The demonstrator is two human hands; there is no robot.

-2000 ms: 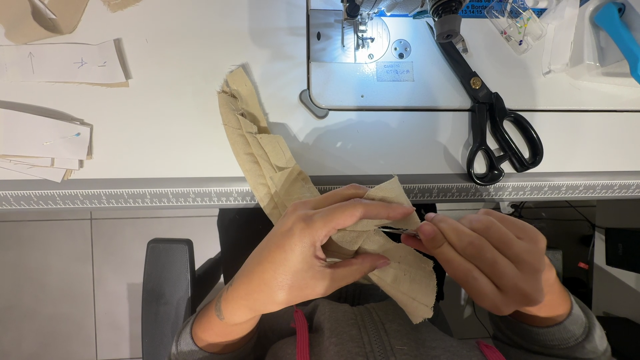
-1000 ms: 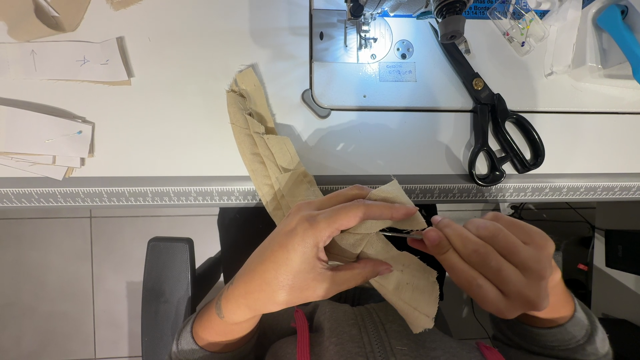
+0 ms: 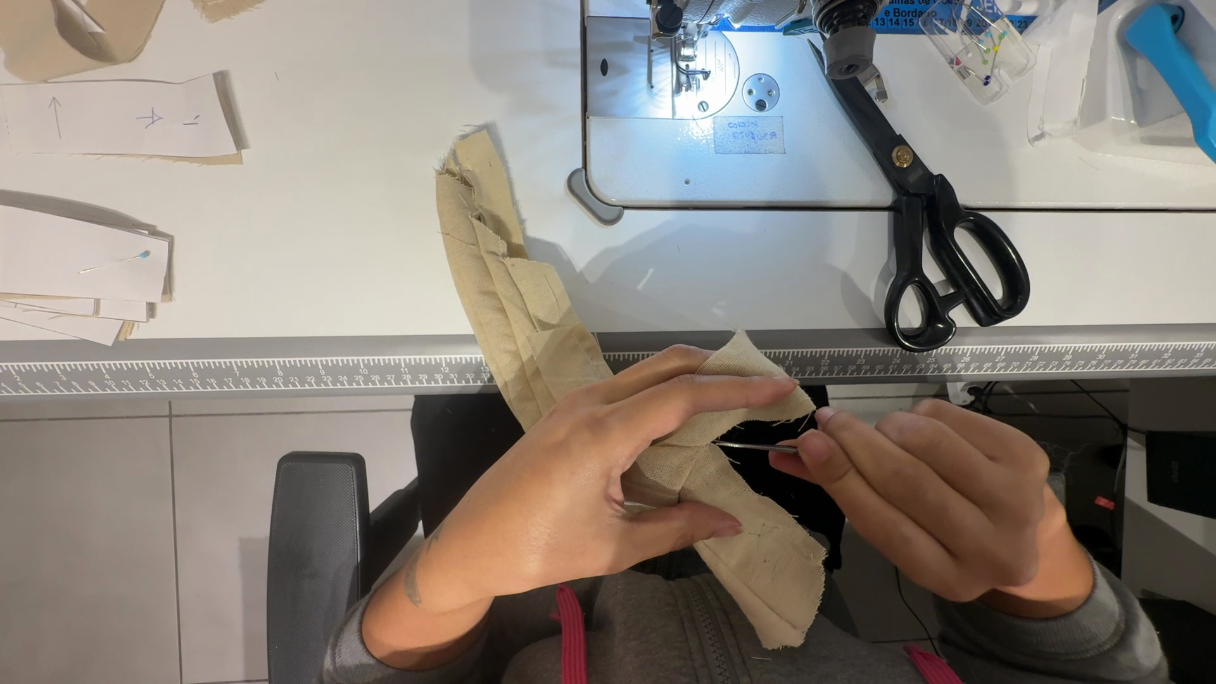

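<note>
A long strip of beige woven fabric (image 3: 522, 304) with frayed edges and stitched seams runs from the table down over its front edge toward my lap. My left hand (image 3: 608, 465) holds its lower part, fingers on one flap and thumb on the other, so the two layers spread apart. Between my right thumb and index finger, my right hand (image 3: 931, 484) grips a thin metal tool (image 3: 760, 446), whose kind I cannot tell. Its tip meets the fabric at the seam where the flaps part. My palm and fingers hide the tool's other end.
Black-handled fabric shears (image 3: 912, 199) lie beside the sewing machine's lit needle plate (image 3: 665, 71). A clear box of pins (image 3: 983, 57) is at the back right. Paper pattern pieces (image 3: 123, 119) lie at left. A ruler tape (image 3: 237, 372) lines the table edge above a chair armrest (image 3: 316, 560).
My right hand and the metal tool have shifted slightly beside the opened seam. My left hand keeps its hold on the fabric, whose upper end has moved a little to the right since the earliest frame.
</note>
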